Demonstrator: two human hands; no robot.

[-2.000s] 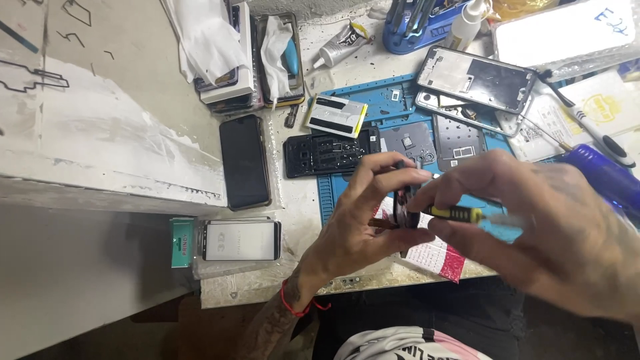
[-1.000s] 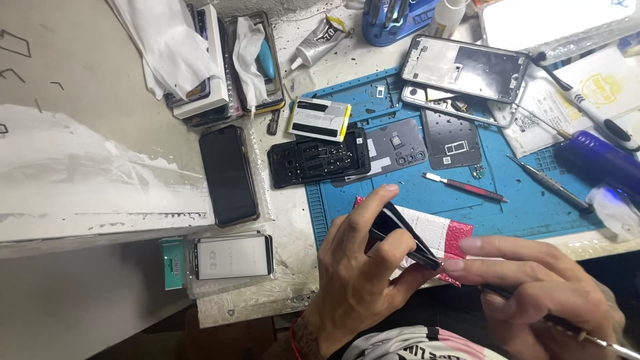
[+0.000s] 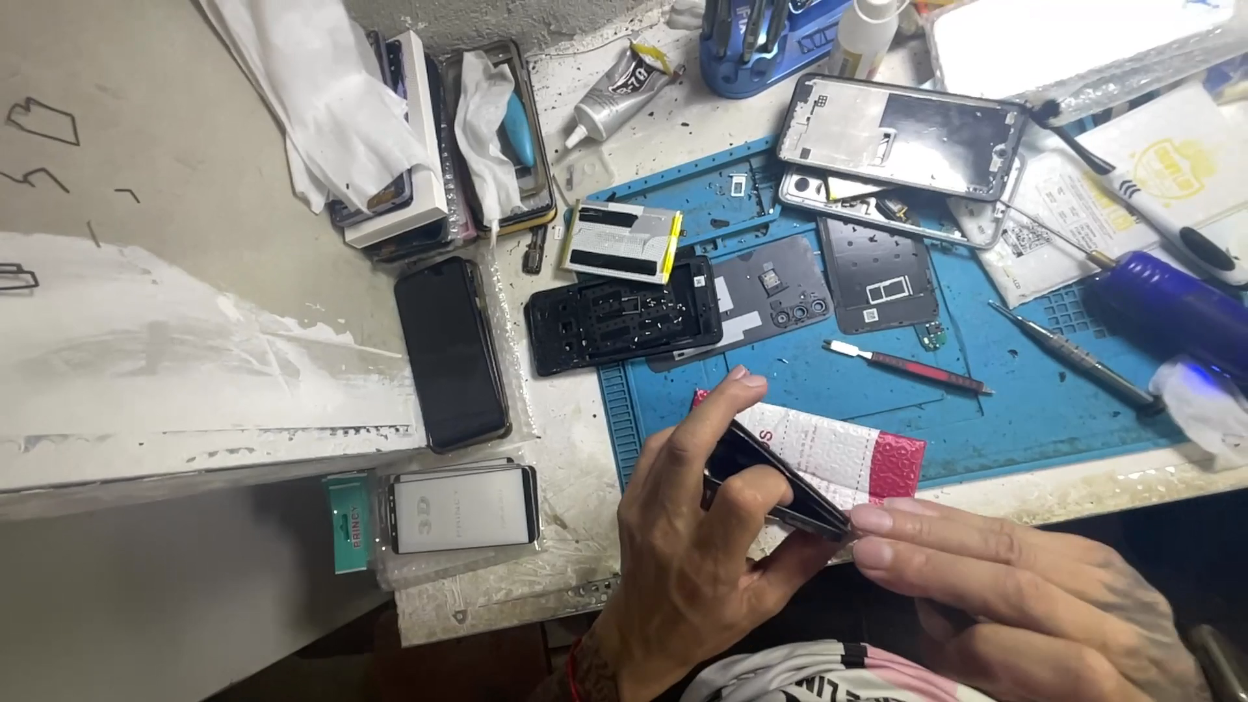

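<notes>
My left hand (image 3: 697,546) grips a dark smartphone (image 3: 780,473) near the front edge of the bench. The phone is tilted, and a gap shows between two of its layers. The fingertips of my right hand (image 3: 1024,585) touch the phone's right-hand end; its lower fingers are curled, and whether they hold a tool is hidden. Behind the phone lies a red and white bubble mailer (image 3: 848,453). On the blue repair mat (image 3: 799,390) are a red and white pen-like tool (image 3: 907,367), a phone back cover (image 3: 770,292) and a black phone frame (image 3: 624,317), with a phone battery (image 3: 622,242) behind it.
A dark phone (image 3: 453,356) and packaged screen protectors (image 3: 465,509) lie at left, below stacked phones under white cloth. A glue tube (image 3: 619,93), blue tool holder (image 3: 765,49) and phone frames (image 3: 902,136) stand or lie at the back. At right are a metal screwdriver (image 3: 1077,356) and blue-handled tool (image 3: 1180,302).
Two seconds ago a yellow and black tool was in my right hand; one second ago a dark, slim tool was there. My right fingertips have stayed at the phone's end since one second ago.
</notes>
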